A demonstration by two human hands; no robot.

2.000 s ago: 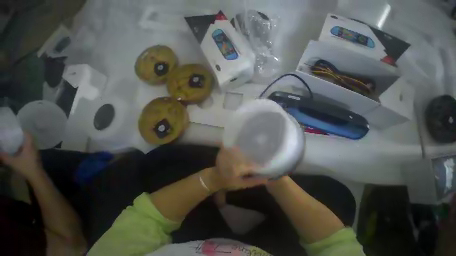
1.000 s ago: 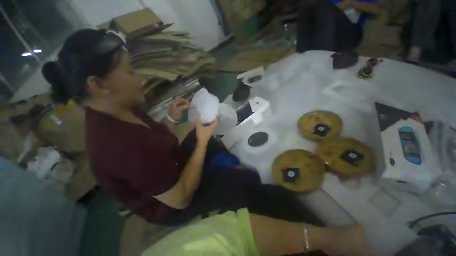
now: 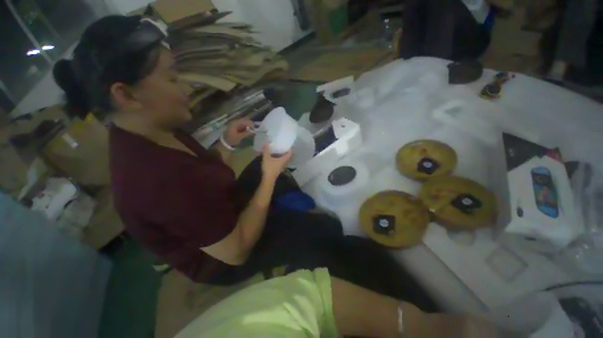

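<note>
My left hand point(image 3: 466, 326) is blurred and partly cut off by the bottom edge at the lower right. It is against a pale, round white housing point(image 3: 533, 318), also cut off; the finger detail is hidden. My right hand is out of the picture. Three gold discs with dark square centres lie on the table: one at the back point(image 3: 426, 160), one at the right point(image 3: 460, 202) and one at the front left point(image 3: 393, 219). Their edges are close together or overlapping.
A seated neighbour point(image 3: 173, 198) holds a white housing point(image 3: 280, 130) at the left. A small dark disc point(image 3: 343, 175) lies on a white round piece. An open white box point(image 3: 340, 142) stands behind. A retail box point(image 3: 543, 201) is at the right. Cardboard piles point(image 3: 225, 63) stand beyond.
The view has turned left from my hands and the housing towards the neighbour. Since a second ago, the white housing has come into view beside my left hand. The neighbour's housing has tilted.
</note>
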